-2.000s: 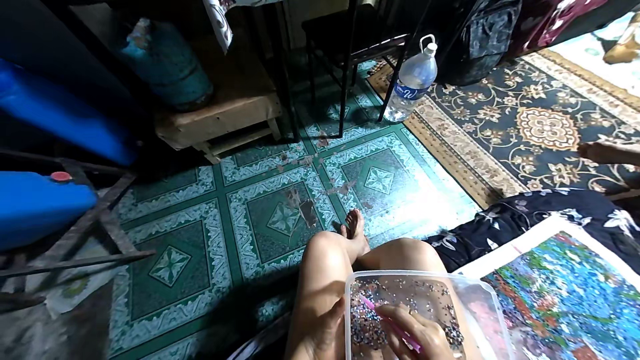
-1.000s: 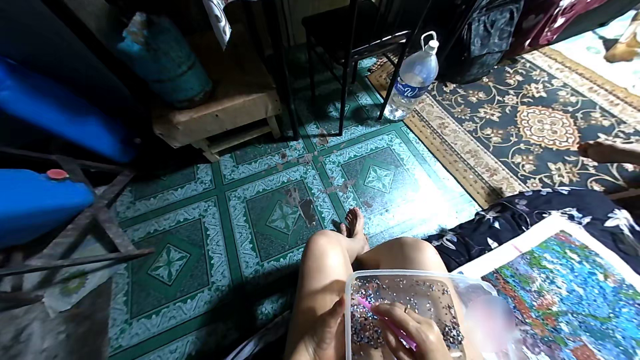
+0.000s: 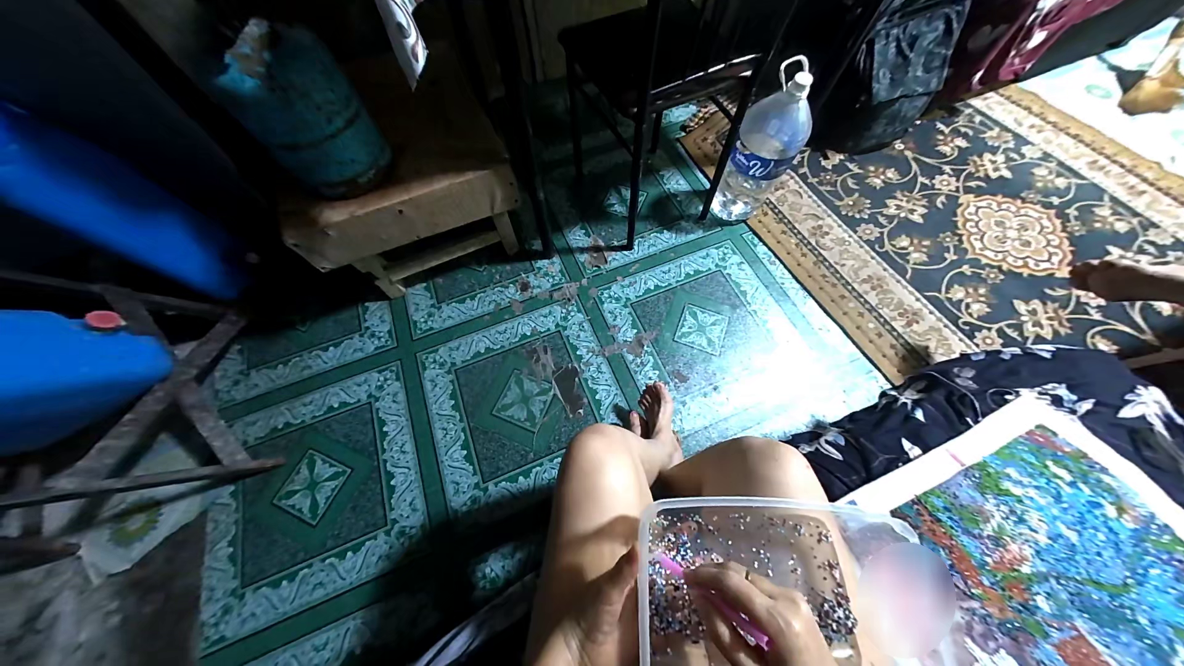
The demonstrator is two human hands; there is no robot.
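Note:
A clear plastic container (image 3: pixel 740 506) rests on my lap with many small multicolored beads (image 3: pixel 680 615) scattered over its bottom. My right hand (image 3: pixel 754 610) is inside it, closed around a pink pen-like tool (image 3: pixel 735 618) whose tip points to the upper left among the beads. At the container's left wall is my left hand (image 3: pixel 606 615), its fingers against the side and partly hidden. To the right lies a white-bordered canvas (image 3: pixel 1064 546) covered in blue, green and red specks. A blurred round patch covers the container's right edge.
A person in dark floral cloth (image 3: pixel 869 439) sits at the right, a bare foot (image 3: pixel 1124 277) on the patterned rug (image 3: pixel 925 222). Ahead stand a water bottle (image 3: pixel 763 148), a black metal chair (image 3: pixel 638 111) and a wooden stool (image 3: pixel 407 217) bearing a teal gas cylinder (image 3: pixel 310 111). A blue jerrycan (image 3: pixel 74 379) is at left.

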